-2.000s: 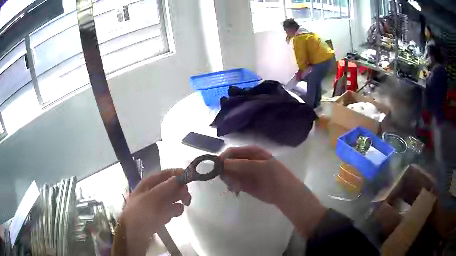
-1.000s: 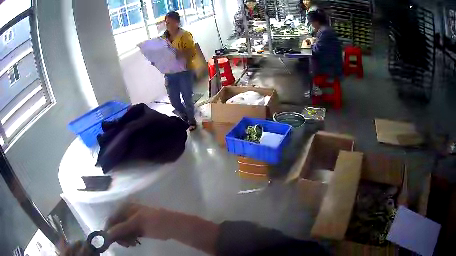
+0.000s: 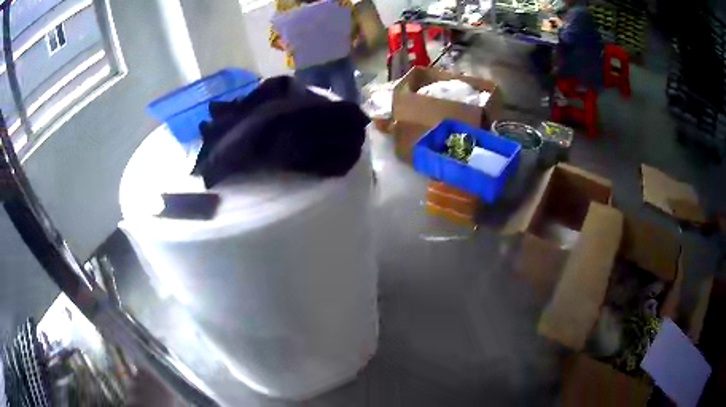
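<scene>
Neither of my hands is in the picture, and the dark band with a round ring is out of view too. Nearest in front stands a large white roll or drum (image 3: 279,294). On its top lie a dark cloth bundle (image 3: 279,131), a flat dark phone-like object (image 3: 189,206) and, behind them, a blue plastic basket (image 3: 191,103).
A dark metal post (image 3: 87,294) crosses the left side. At right are a blue crate (image 3: 454,171), a carton with white contents (image 3: 406,107) and an open carton (image 3: 585,270). A person holding a white sheet (image 3: 316,33) stands behind; another sits by red stools (image 3: 575,107).
My hands and the ringed band have left the picture. The view has turned right and down, bringing the whole drum into sight. The person in yellow has picked up a white sheet and turned around.
</scene>
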